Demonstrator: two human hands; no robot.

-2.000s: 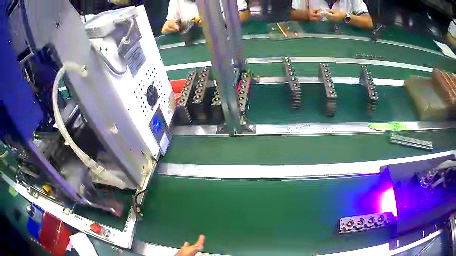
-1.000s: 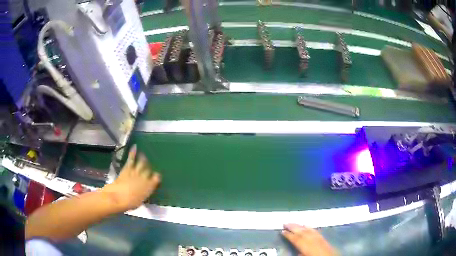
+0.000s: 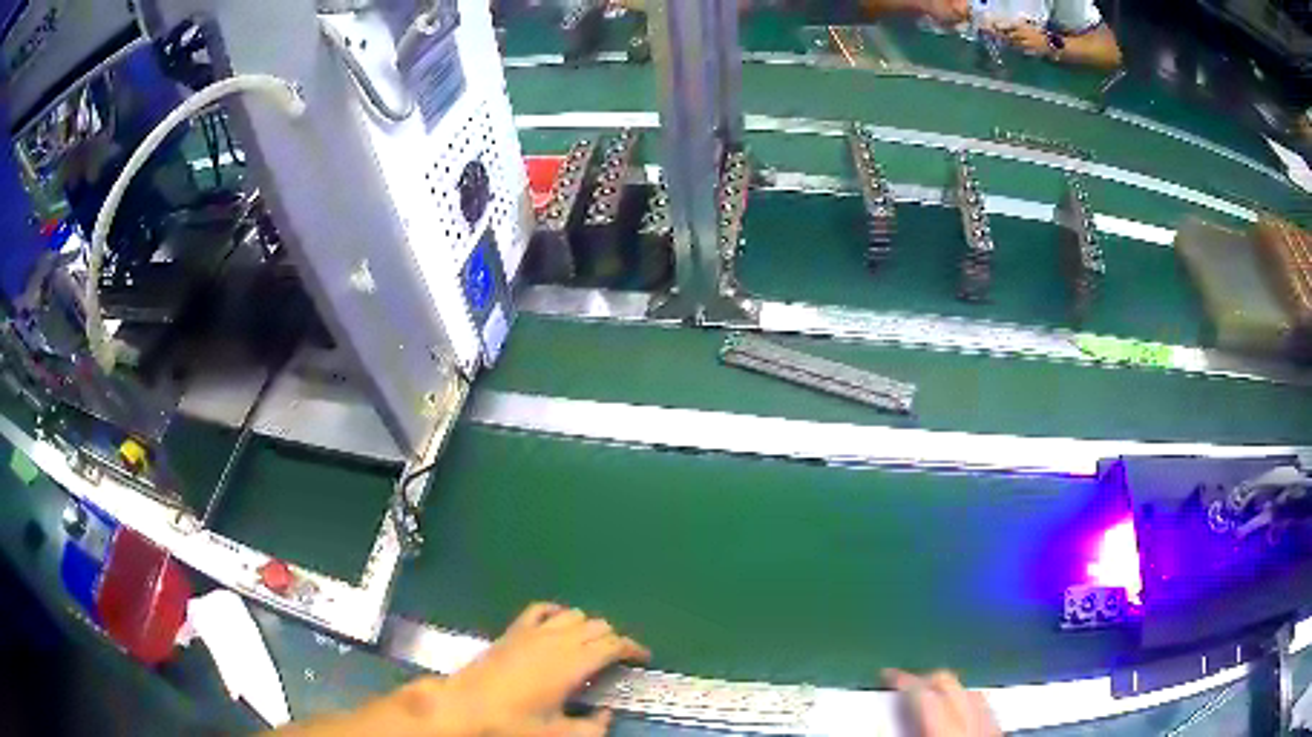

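Note:
A slim pale strip with small marks [image 3: 705,698] lies along the near white rail at the bottom centre. My left hand [image 3: 554,665] is at its left end, palm down with fingers spread; whether it grips the strip cannot be told. My right hand [image 3: 943,706] is at the rail to the right of the strip, cut off by the bottom edge; its grip is unclear. A metal fixture with round seats [image 3: 1094,606] is partly under the UV lamp [image 3: 1209,540], which glows violet at its mouth.
A white machine cabinet [image 3: 417,216] stands left, with a red button [image 3: 276,575] on its base frame. A red bin [image 3: 141,593] and white paper [image 3: 238,655] are at lower left. A long grey bar [image 3: 817,372] lies on the middle belt; standing fixtures [image 3: 973,231] line the far belt.
The fixture has moved right, further under the lamp. The bar on the middle belt has moved left. My left hand has come from the machine's base to the rail. The view has shifted.

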